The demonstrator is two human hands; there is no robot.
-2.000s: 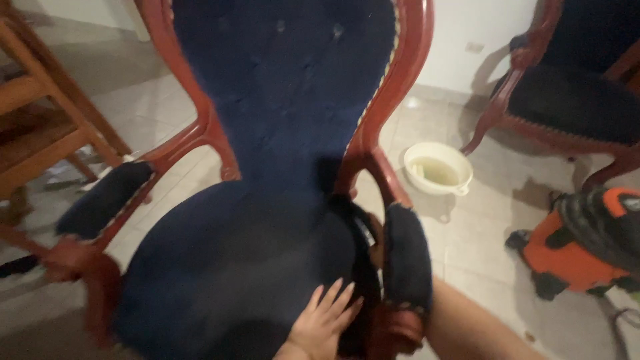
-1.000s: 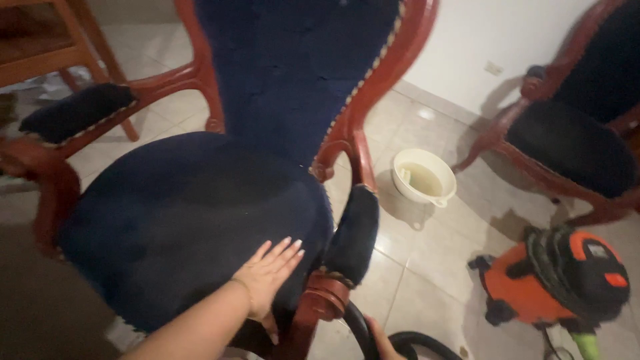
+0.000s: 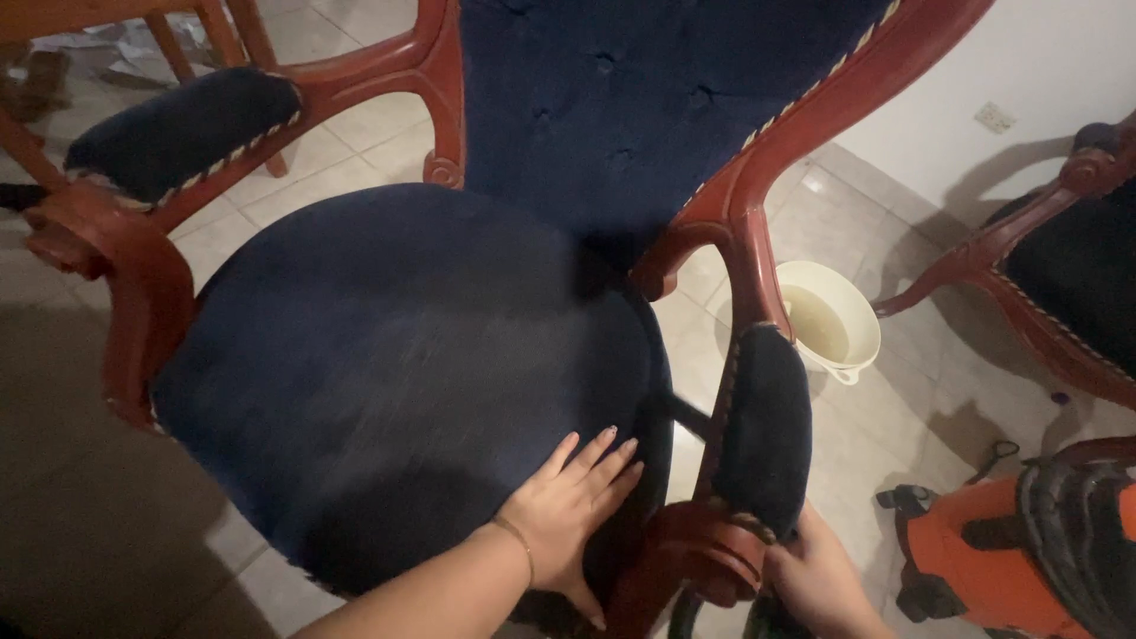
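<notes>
My left hand lies flat, fingers spread, on the dark blue velvet seat of a carved reddish wood armchair, near its right edge. Just outside the padded right armrest, my right hand is closed around a black vacuum hose; its fingers are partly hidden by the armrest. A dark tube passes between the seat's side and the armrest, its ends hidden. The buttoned backrest rises behind the seat. An orange and black shop vacuum stands at the lower right.
A cream plastic bucket of cloudy water stands on the tiled floor beyond the right armrest. A second blue armchair is at the right by the wall. Wooden furniture and crumpled pale material are at the upper left.
My left hand stays on the seat's right part. My right hand, mostly out of view at the bottom a second ago, now shows beside the right armrest.
</notes>
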